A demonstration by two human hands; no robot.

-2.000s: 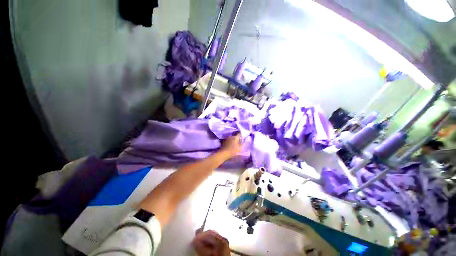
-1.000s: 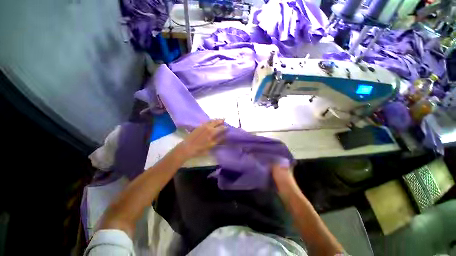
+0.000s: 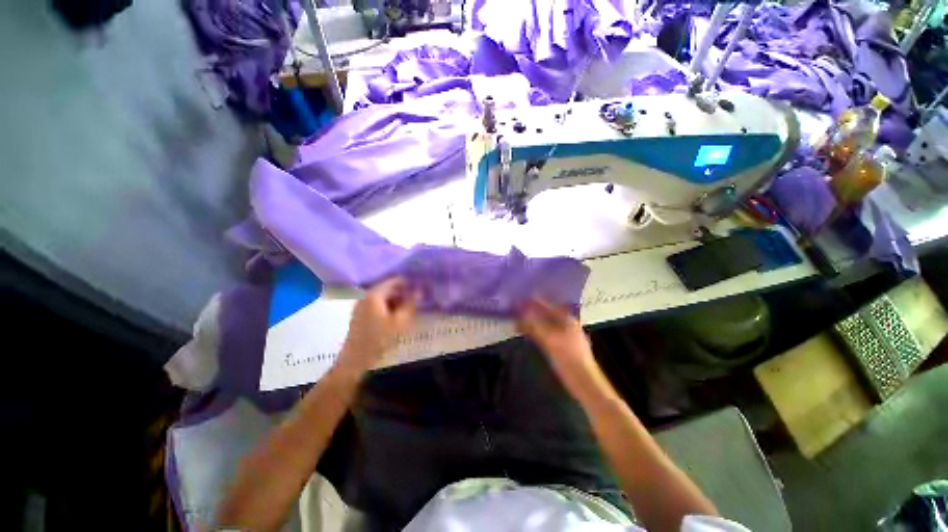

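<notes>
A purple garment piece (image 3: pixel 489 278) lies folded along the front of the white machine table (image 3: pixel 301 358). A long strip of it runs up to the left. My left hand (image 3: pixel 383 317) grips its front edge near the middle. My right hand (image 3: pixel 549 324) grips the front edge near its right end. The fingers are slightly blurred. The white and blue sewing machine (image 3: pixel 634 151) stands just behind the cloth. The cloth is in front of the presser foot and needle area (image 3: pixel 511 208), not under it.
A dark smartphone (image 3: pixel 715 260) lies on the right beside a blue tray (image 3: pixel 771 247). Drink bottles (image 3: pixel 854 177) stand at far right. Purple cloth (image 3: pixel 561 47) is heaped behind the machine. A blue patch (image 3: pixel 294 294) is at the table's left end.
My right hand first rested near the table front while my left reached back into the cloth. Both hands then held the cloth at the front edge, and it now lies flatter and farther onto the table.
</notes>
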